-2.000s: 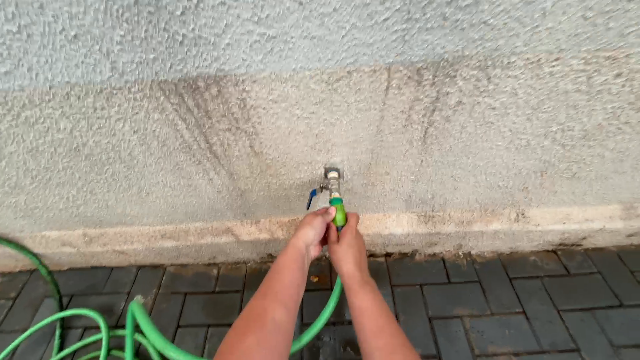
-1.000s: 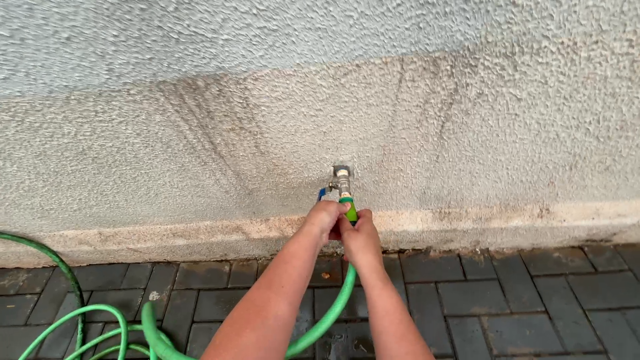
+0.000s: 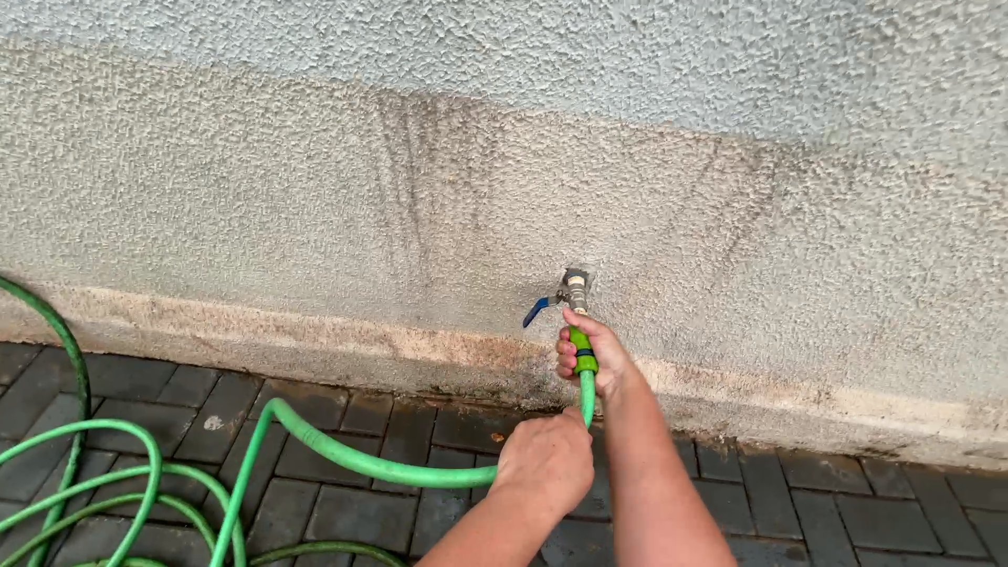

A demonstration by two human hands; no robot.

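A metal outdoor tap (image 3: 577,290) with a blue lever handle (image 3: 537,311) sticks out of the wall. Below it, a green plastic hose connector (image 3: 583,350) sits at the tap's outlet, partly covered by my right hand (image 3: 594,350), whose fingers wrap around it. Lower and to the left, my left hand (image 3: 547,461) is closed around the green garden hose (image 3: 394,470). The hose runs down from the connector, through my left hand and off to the left. The joint between connector and tap is partly hidden by my right thumb.
Loose coils of green hose (image 3: 150,472) lie on dark grey pavers (image 3: 362,516) at the lower left. A textured wall (image 3: 276,205) with dark streaks rises behind the tap, with a low ledge (image 3: 260,323) along its foot.
My left hand has moved from the connector down onto the hose. My right hand now wraps around the connector. The hose left of my hands has been raised into a bend.
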